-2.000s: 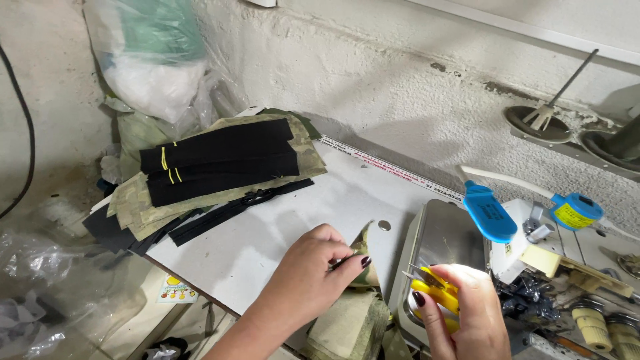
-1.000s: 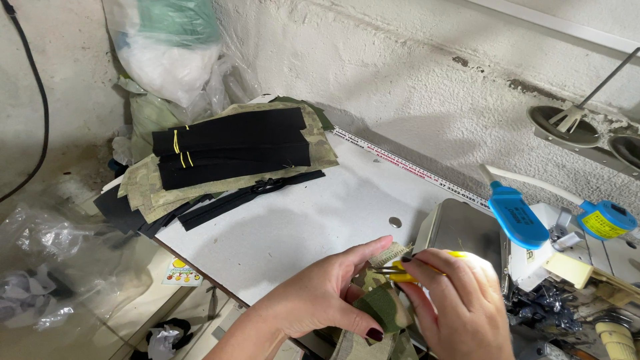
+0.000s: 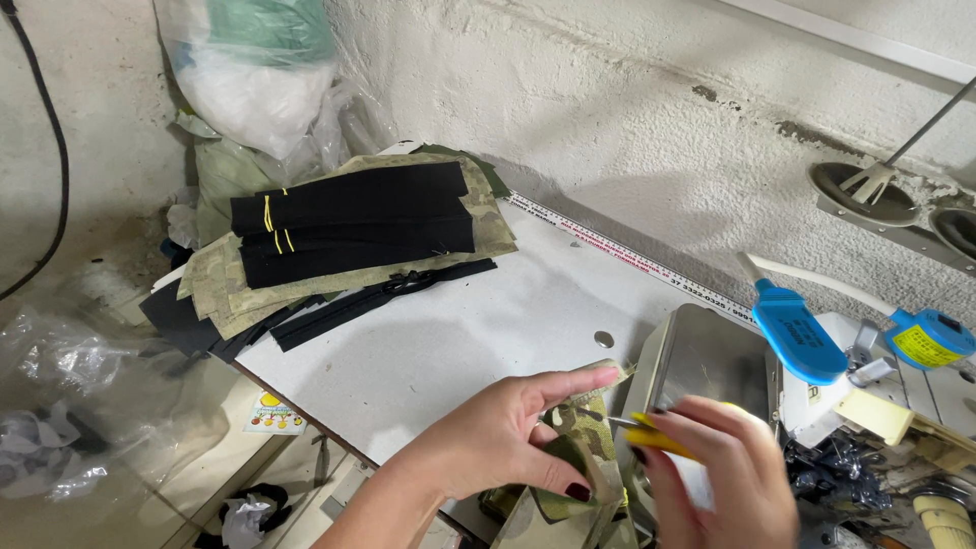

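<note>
My left hand (image 3: 503, 435) grips a folded piece of camouflage fabric (image 3: 587, 431), with the thumb on its near fold and the index finger stretched along its upper end. My right hand (image 3: 724, 473) holds a small yellow-handled cutting tool, apparently thread snips (image 3: 659, 438), whose thin metal tip lies at the fabric beside my left fingers. Whether its blades are apart is unclear. More camouflage fabric (image 3: 549, 522) hangs below, at the table's near edge. Farther back, black fabric pieces (image 3: 358, 217) with yellow threads lie on camouflage pieces (image 3: 492, 229), beside a black zipper (image 3: 381, 297).
A white table (image 3: 457, 328) bears a printed measuring strip (image 3: 625, 263) along the wall side and a round metal disc (image 3: 604, 338). Right of my hands are a metal tin (image 3: 709, 358), a blue lamp head (image 3: 797, 332) and machine parts. Plastic bags (image 3: 252, 99) stand back left.
The yellow tool, earlier held apart at the right, is now at the camouflage fabric. My left hand has turned and spread along the fabric. The view has shifted slightly.
</note>
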